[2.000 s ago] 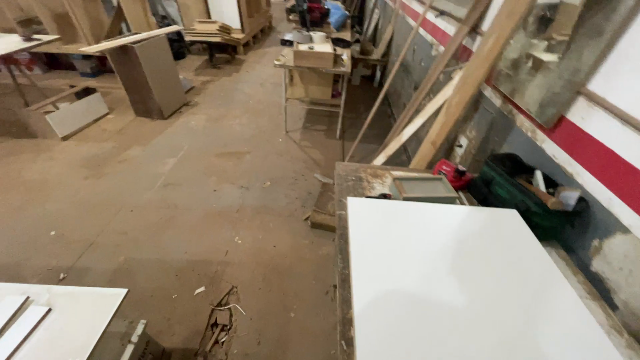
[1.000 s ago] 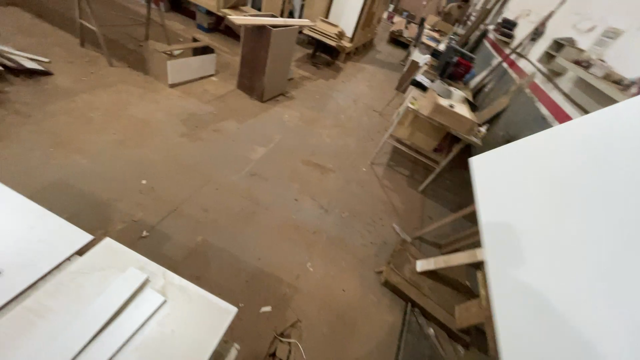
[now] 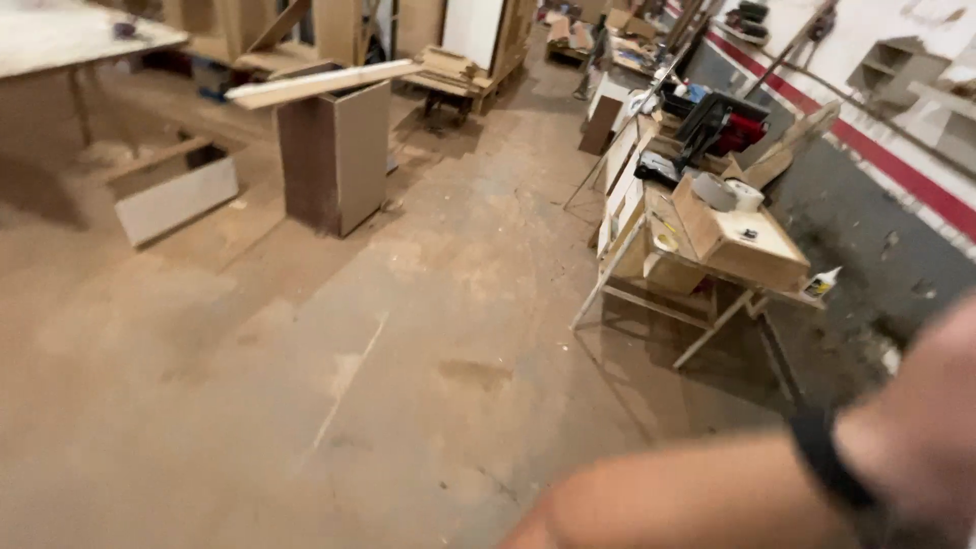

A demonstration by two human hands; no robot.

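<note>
My left forearm reaches in from the bottom and runs to the right, with a dark band at the wrist. My left hand is blurred and cut off by the right edge, so its fingers and anything in them are hidden. It is nearest to the grey lower wall and a work table on pale legs. On that table are an open wooden box, rolls of tape, a black-and-red power tool and a glue bottle. My right hand is out of view.
A brown and grey cabinet carcass stands on the floor at the left, a long board across its top. Beside it lies a white-fronted box frame. A large pale tabletop is at upper left; stacked boards lie farther back.
The view has swung and moved forward. My left forearm and hand have come into view at lower right. The large white panels of the earlier frames are out of view.
</note>
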